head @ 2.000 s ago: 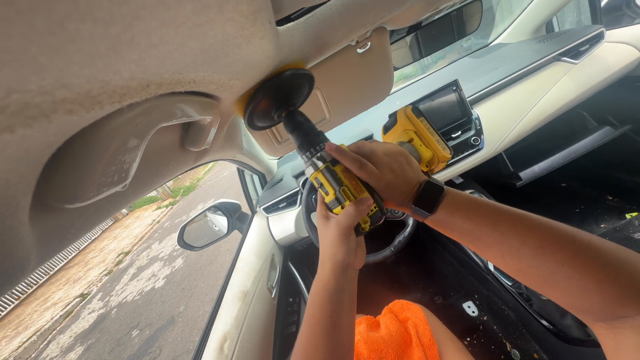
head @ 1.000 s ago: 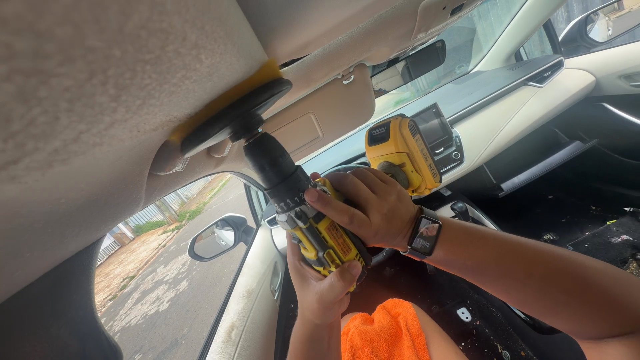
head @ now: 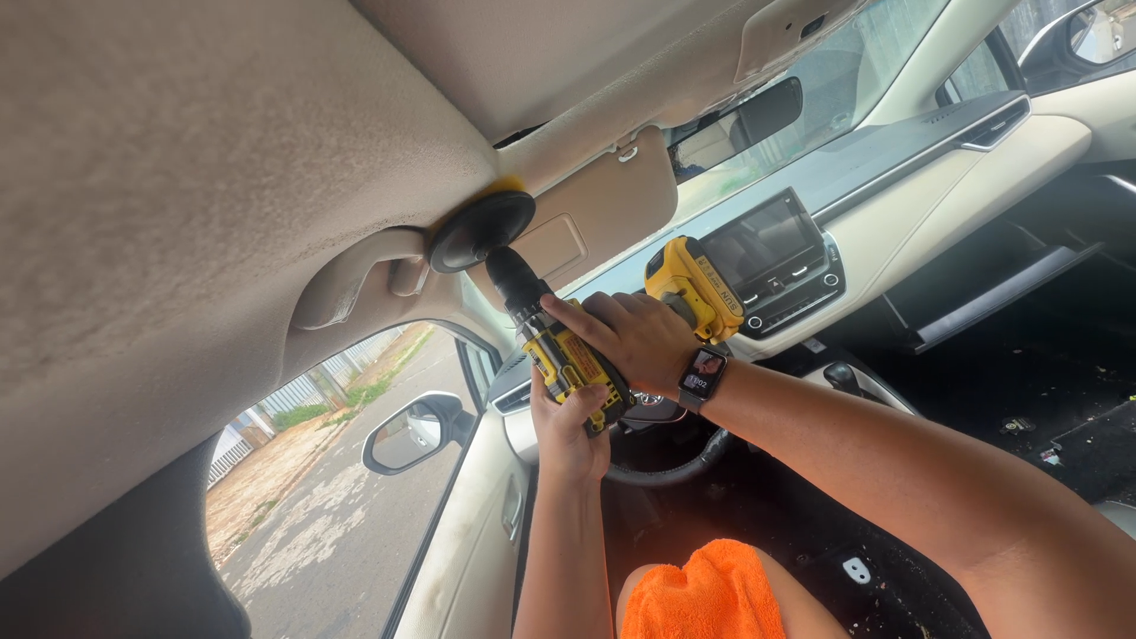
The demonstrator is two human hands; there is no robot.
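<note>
A yellow and black cordless drill is in both my hands, tilted up to the left. My left hand supports the rear of its body from below. Wearing a smartwatch, my right hand wraps the handle, with the index finger along the body; the yellow battery sticks out beyond it. In the chuck is a black round backing plate with a yellow pad, mostly hidden behind the plate. The pad lies against the beige headliner, between the grab handle and the sun visor.
An orange towel lies on my leg. Below the drill is the steering wheel; the centre screen and dashboard are to the right. The rear-view mirror hangs near the windshield. The driver's door and side mirror are left.
The drill and pad have moved from above the grab handle, one second ago, to the headliner edge beside the sun visor. Both hands have stayed on the drill.
</note>
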